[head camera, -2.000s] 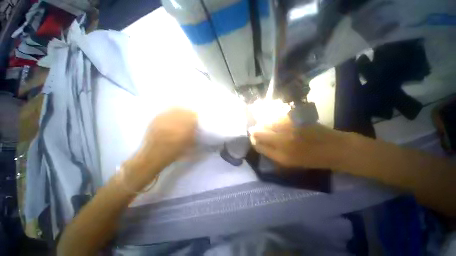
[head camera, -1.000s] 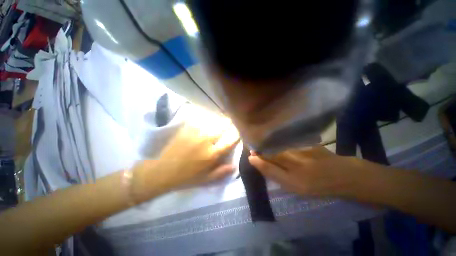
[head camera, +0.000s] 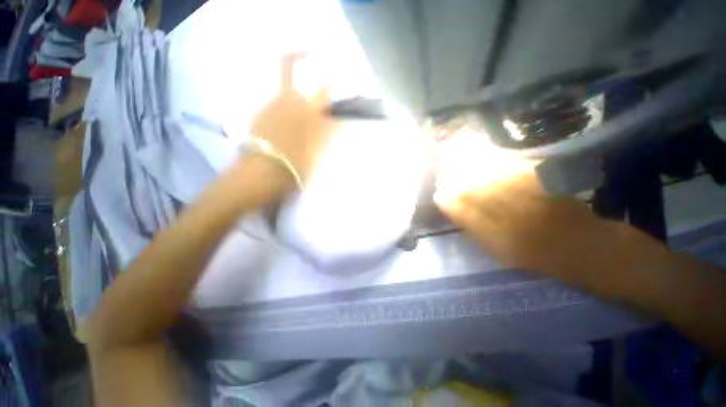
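A pale garment panel (head camera: 338, 254) lies curved across the machine bed left of the needle, mostly washed out by glare. My left hand (head camera: 290, 115) is blurred at its far left side, beside a short dark band (head camera: 358, 107); its grip cannot be made out. My right hand (head camera: 497, 199) is right of the needle area, its fingertips on a dark strip (head camera: 430, 213) along the panel's right side. The needle and presser foot are lost in the glare. The white sewing machine head (head camera: 549, 56) fills the upper right.
Pale cloth pieces (head camera: 119, 159) hang in folds at the left. More dark strips (head camera: 633, 187) lie right of the machine. A grey block (head camera: 569, 173) sits beside my right hand. The ruler-marked table edge (head camera: 446, 310) crosses below, with grey cloth (head camera: 358, 385) under it.
My left hand has moved away from the needle, up and left. The panel now bulges between my hands. My right hand stays near the needle, and the head blocking the view is gone.
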